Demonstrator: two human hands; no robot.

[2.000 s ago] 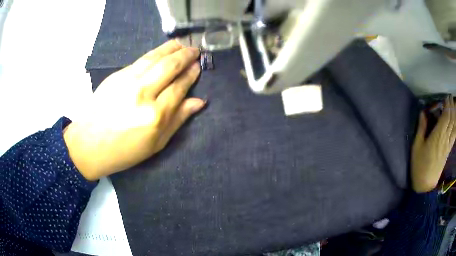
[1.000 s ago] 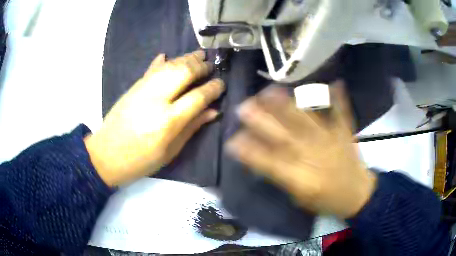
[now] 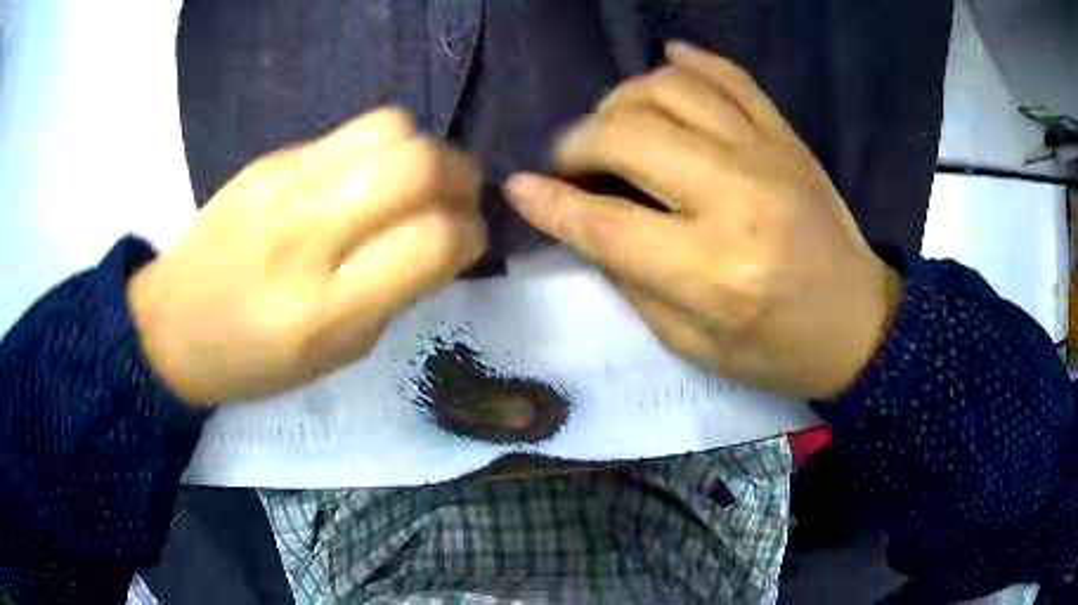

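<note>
A dark garment panel [image 3: 296, 83] covers the upper middle of the view, with a folded edge or seam running down between the hands. My left hand [image 3: 325, 254] is curled, its fingertips closed on the panel's near edge beside the seam. My right hand [image 3: 721, 225] is just to the right, slightly blurred, thumb and forefinger apart and pointing at the same spot. Its thumb tip is near the panel edge; whether it grips cloth cannot be told. The machine head and needle are not in view.
The white table [image 3: 284, 443] has printed ruler marks and a dark worn patch [image 3: 497, 408] near its front edge. A checked apron or cloth [image 3: 532, 538] lies below that edge. A small dark tangled item [image 3: 1046, 132] is at the far right, above a white surface.
The view has shifted so the machine head is gone. Both hands are now at the panel's near edge, close together. My left hand has left the presser foot area and curled.
</note>
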